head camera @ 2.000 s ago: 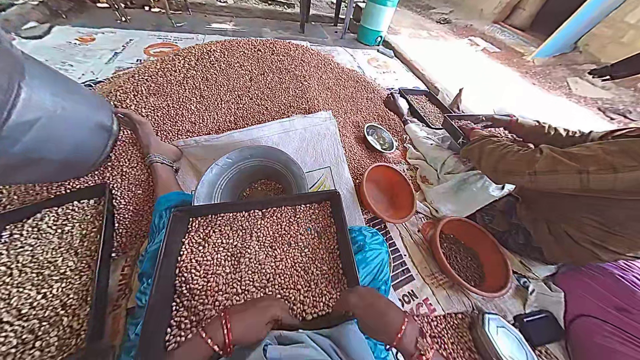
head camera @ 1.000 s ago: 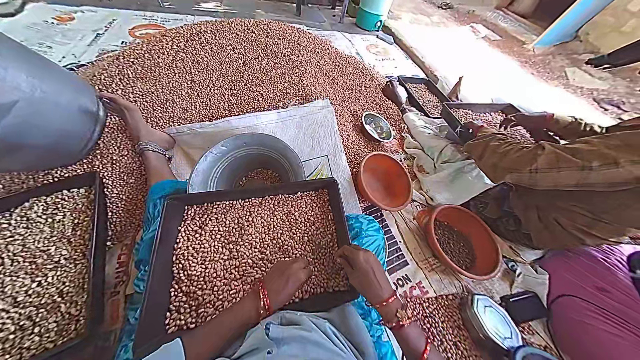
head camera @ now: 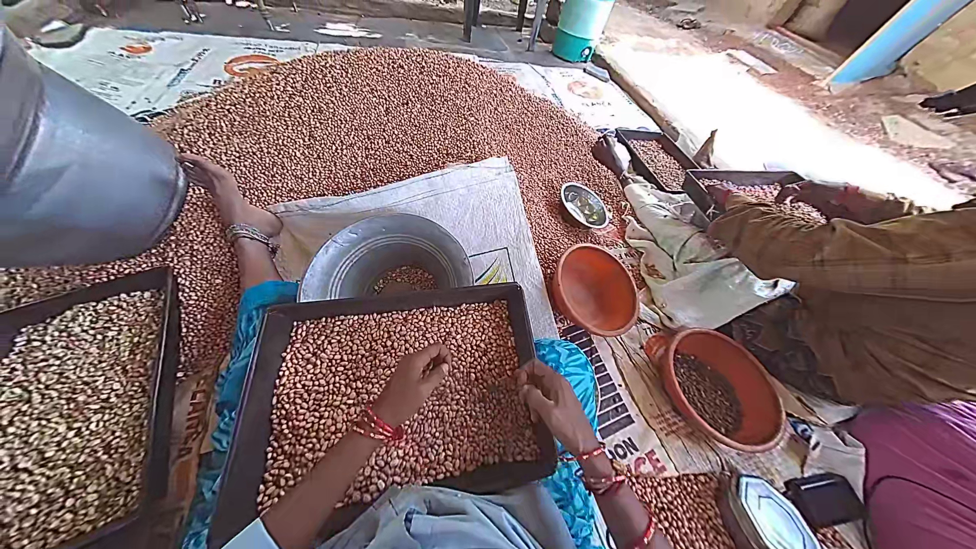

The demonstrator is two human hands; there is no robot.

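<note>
A black tray (head camera: pixel 530 335) full of reddish-brown nuts or seeds (head camera: pixel 335 396) rests on the lap. My left hand (head camera: pixel 415 381) is above the middle of the tray with its fingers curled; whether a nut is between them cannot be told. At the tray's right rim is my right hand (head camera: pixel 557 404), thumb and fingers bent together, its contents too small to make out. Just beyond the tray's far edge, a round metal basin (head camera: pixel 347 255) with some of the nuts in it stands on a white woven sack (head camera: pixel 488 198).
A large heap of nuts (head camera: pixel 396 114) spreads ahead. A metal container (head camera: pixel 91 168) and a second filled tray (head camera: pixel 171 328) are at left. At right are an orange bowl (head camera: pixel 595 290), another holding nuts (head camera: pixel 751 381), a small metal bowl (head camera: pixel 585 206) and a co-worker's sleeve (head camera: pixel 877 267) beside trays.
Both hands have moved from the tray's near edge up over its contents since two seconds ago. In the last second they have drawn farther apart, the right one reaching the right rim.
</note>
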